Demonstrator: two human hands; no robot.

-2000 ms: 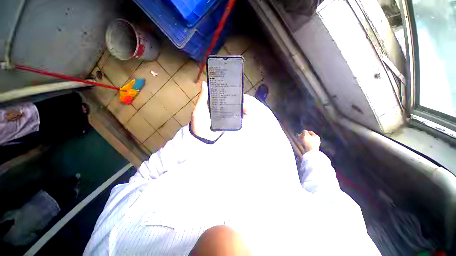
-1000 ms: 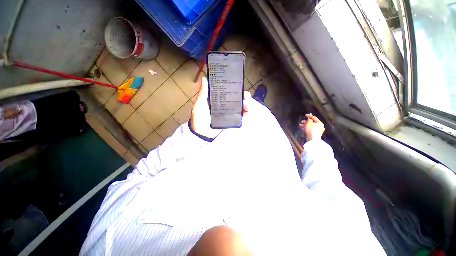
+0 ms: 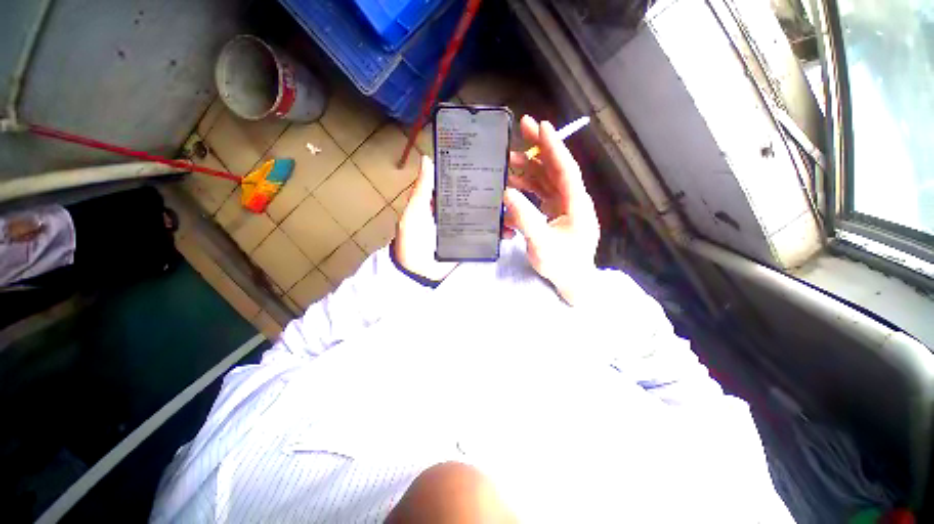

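Note:
A smartphone (image 3: 471, 184) is upright in front of me, its light screen showing lines of dark text. My left hand (image 3: 415, 223) is shut on the phone from its left side and from behind; most of its fingers are hidden. A dark line circles the left wrist. My right hand (image 3: 558, 210) is raised beside the phone's right edge, fingers partly bent, with a white cigarette (image 3: 571, 128) between them, pointing up and right. The overexposed white striped coat (image 3: 307, 435) fills the lower picture.
Blue crates (image 3: 384, 61) stand at the top by a red pole (image 3: 440, 82). A dirty whitish bucket (image 3: 249, 80) and an orange, yellow and blue brush head (image 3: 267, 184) are on beige tiles (image 3: 307, 220). A window (image 3: 896, 113) is at right. Grey mop strands (image 3: 819, 450) lie lower right.
My right hand has come up and left from low at my right side to the phone's right edge, and the cigarette now shows clearly. The phone has shifted slightly right.

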